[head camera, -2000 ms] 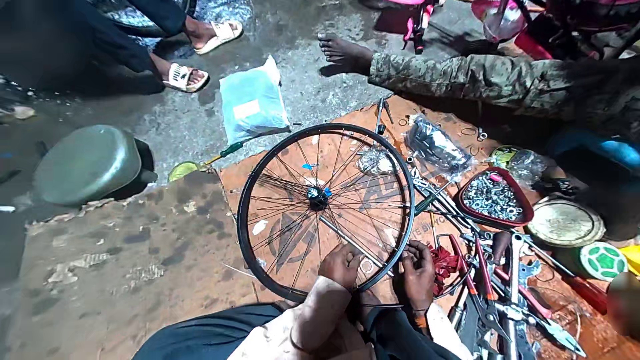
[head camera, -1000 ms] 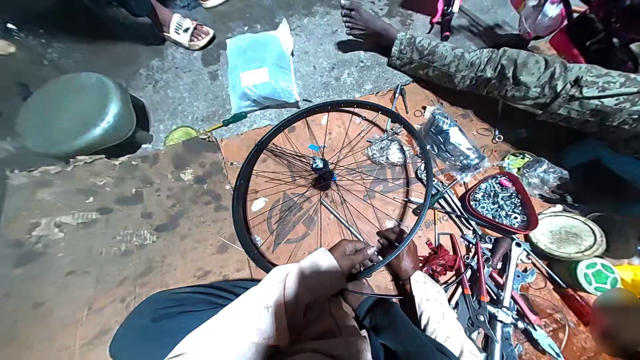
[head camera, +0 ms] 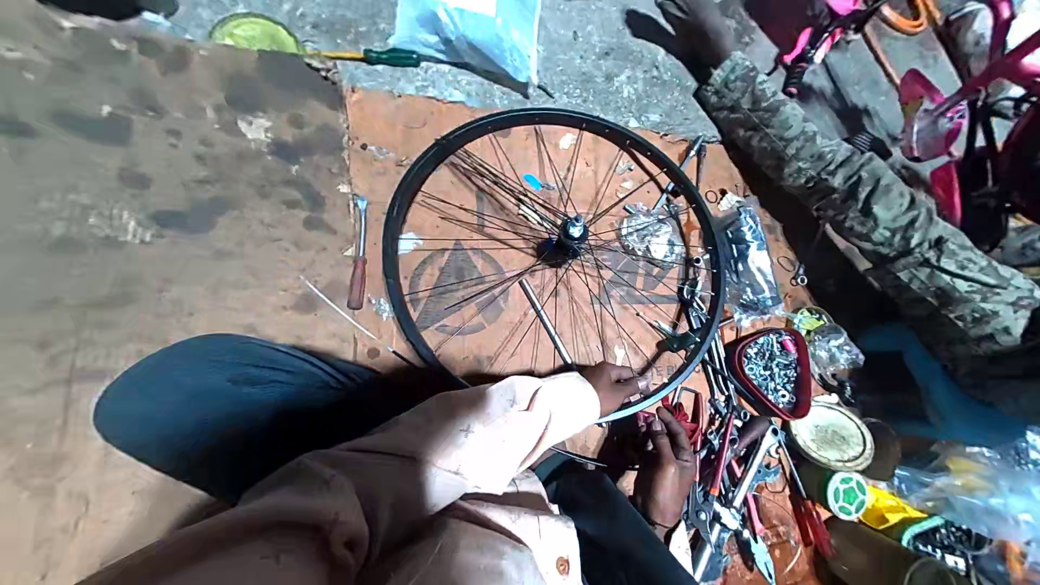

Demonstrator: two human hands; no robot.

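Observation:
A bicycle wheel with a black rim (head camera: pixel 396 244), thin spokes and a dark hub (head camera: pixel 572 233) lies before me, the hub's axle pointing up. At the lower right of the rim is my left hand (head camera: pixel 613 387), inside the wheel over the spokes, its fingertips at the rim's inner edge. My right hand (head camera: pixel 668 470) is just outside and below the rim, fingers bent, close to a red cloth (head camera: pixel 684 418). Whether either hand grips a spoke or small part is too unclear to tell. A metal rod (head camera: pixel 546 318) lies slantwise under the spokes near my left hand.
Pliers (head camera: pixel 760 556), wrenches and other tools crowd the right, beside a red tray (head camera: pixel 804 374) of small metal parts and a round lid (head camera: pixel 830 435). A red-handled screwdriver (head camera: pixel 358 280) lies left of the wheel. Another person's camouflage sleeve (head camera: pixel 853 187) extends from the upper right.
My left hand has moved right along the rim. My right hand, beside the left one a second ago, is now lower, outside the rim. The view has shifted and looks further down.

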